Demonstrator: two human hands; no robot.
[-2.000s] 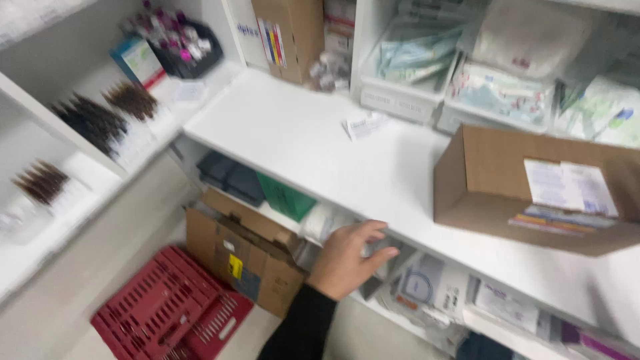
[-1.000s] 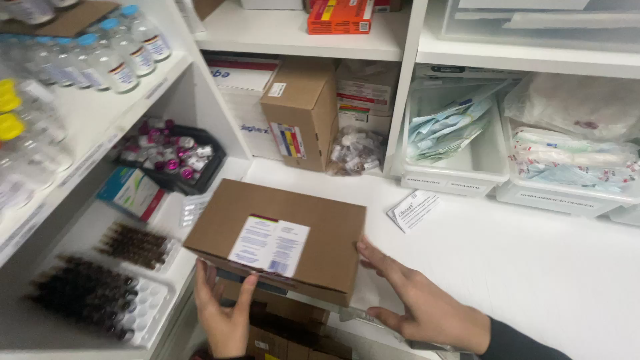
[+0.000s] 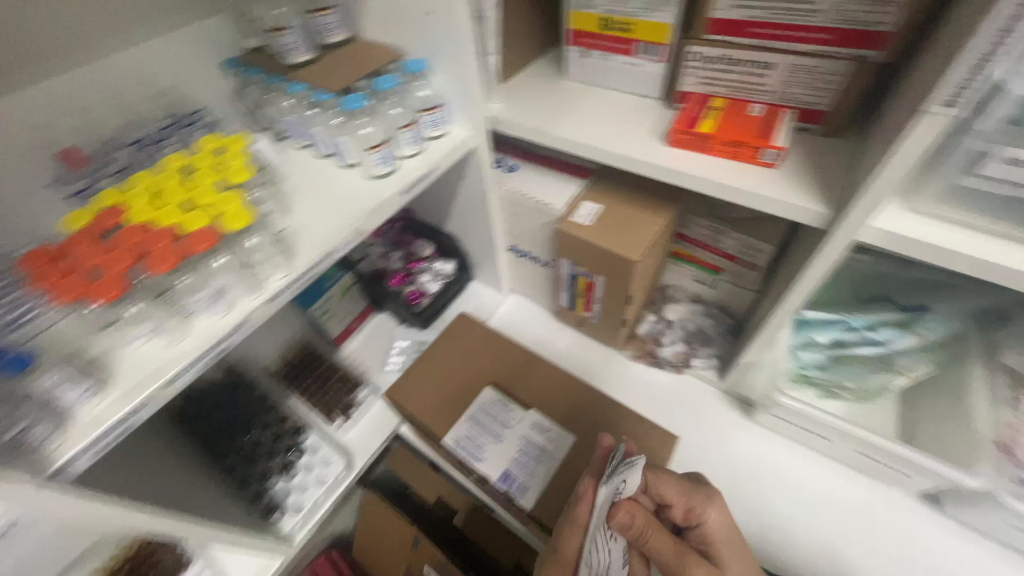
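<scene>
Both my hands are together at the lower middle of the head view, on a folded printed paper leaflet. My left hand has it from the left side, partly hidden behind it. With thumb and fingers my right hand pinches its right edge. Just beyond my hands a brown cardboard box with white printed labels lies on the white counter, at its left corner. The picture is blurred, so the leaflet's folds are unclear.
Vials with yellow caps and bottles with blue caps stand on the left shelf. Below are a black bin of vials and dark ampoules. Behind stands another cardboard box; an open carton sits below the counter.
My hands have let go of the cardboard box, which they held a second ago. They now hold a folded leaflet; a similar paper lay on the counter before. The view has shifted left.
</scene>
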